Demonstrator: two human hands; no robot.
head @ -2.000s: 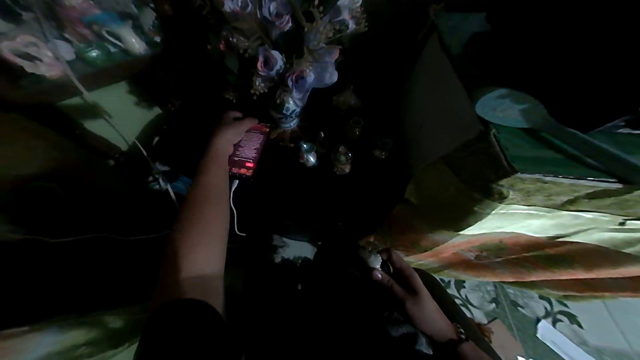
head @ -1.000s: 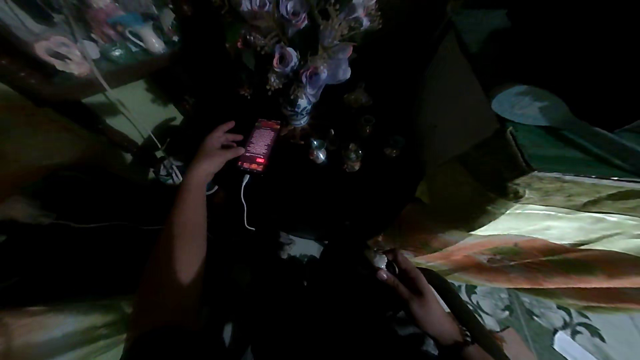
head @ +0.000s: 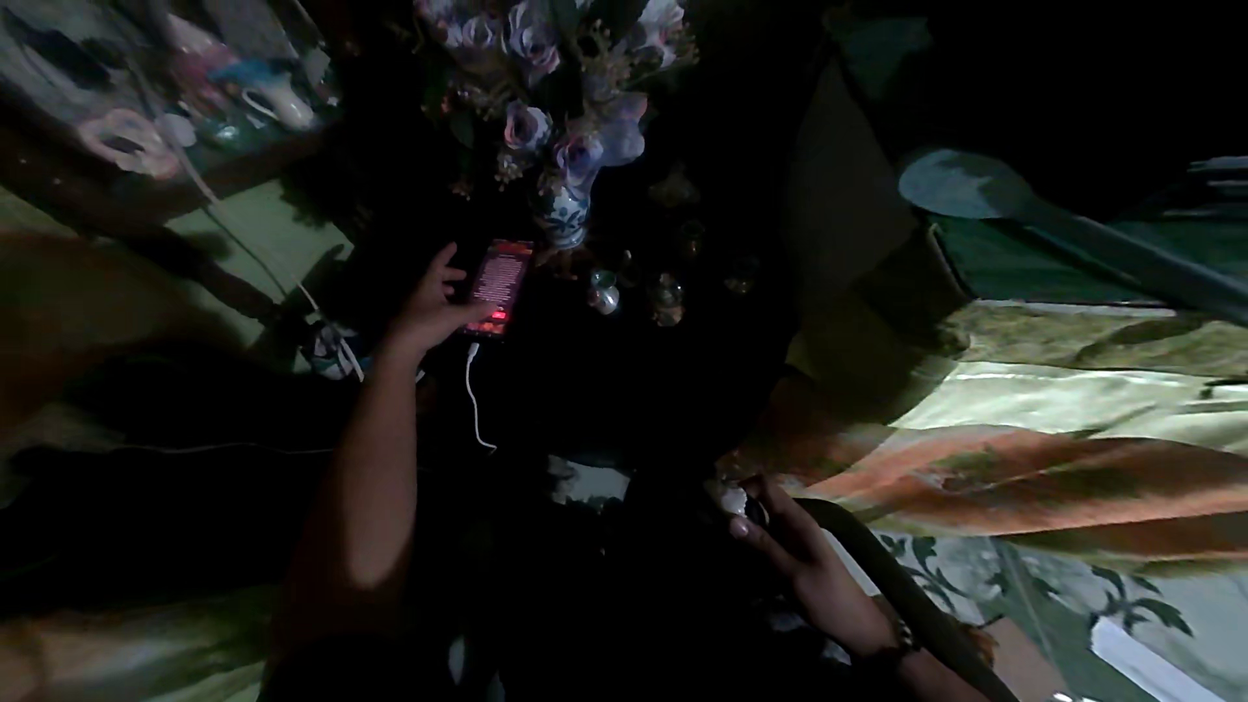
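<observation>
A lit smartphone (head: 503, 283) lies on a very dark surface, with a white charging cable (head: 475, 395) at its near end. My left hand (head: 429, 310) is at the phone's left side, thumb over the lower screen and fingers apart, not gripping it. Lower right, my right hand (head: 795, 546) has its fingertips closed on a small whitish object (head: 733, 500); its kind cannot be told in the dark. Beyond the phone stands a blue-and-white vase (head: 563, 213) of pale purple flowers (head: 577, 154). Small glass ornaments (head: 604, 292) sit to the right of the phone.
A shelf (head: 244, 161) with small figurines is at the upper left, a loose cord hanging before it. At the right are a grey-blue paddle-like object (head: 965, 183) and an orange and pale green cloth (head: 975, 473). A dark curved bar (head: 877, 556) runs beside my right forearm.
My left hand was at the phone's far end, then drew back to its left side; now its thumb reaches over the lower screen. The right hand keeps its hold on the small object.
</observation>
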